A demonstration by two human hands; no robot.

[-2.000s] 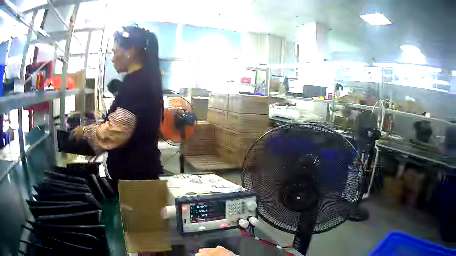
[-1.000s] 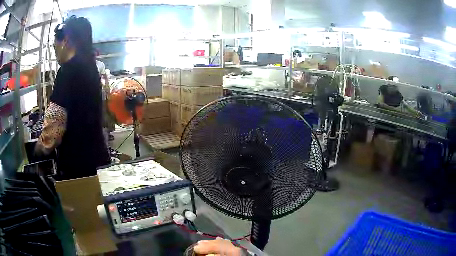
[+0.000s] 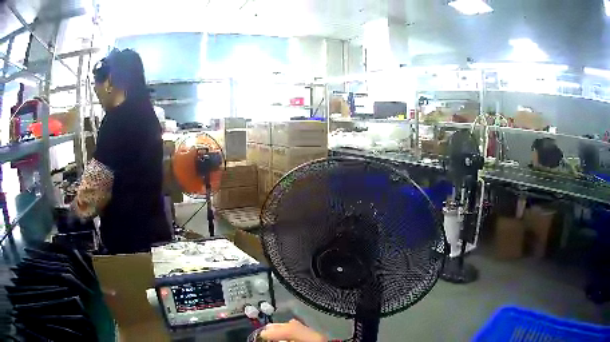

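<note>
My right hand shows at the bottom edge, cut off by it, with fingers pointing left. Its fingertips are at a small round dark object, mostly cut off, and appear to hold it. My left hand is out of the picture. The bench meter stands just beyond, its dark screen lit with small digits, and red and dark leads run from its two pale terminals toward my hand. A brown cardboard flap stands upright left of the meter. Dark solar panels lean in an overlapping row at the far left.
A large black pedestal fan stands right of the meter. A blue plastic crate is at the lower right. A person in dark clothes works at the left bench beside metal shelving. An orange fan and stacked cartons stand behind.
The view has swung right since the first frame, then slightly back left and up. My right hand shows more than at first, with the round dark object at its fingertips.
</note>
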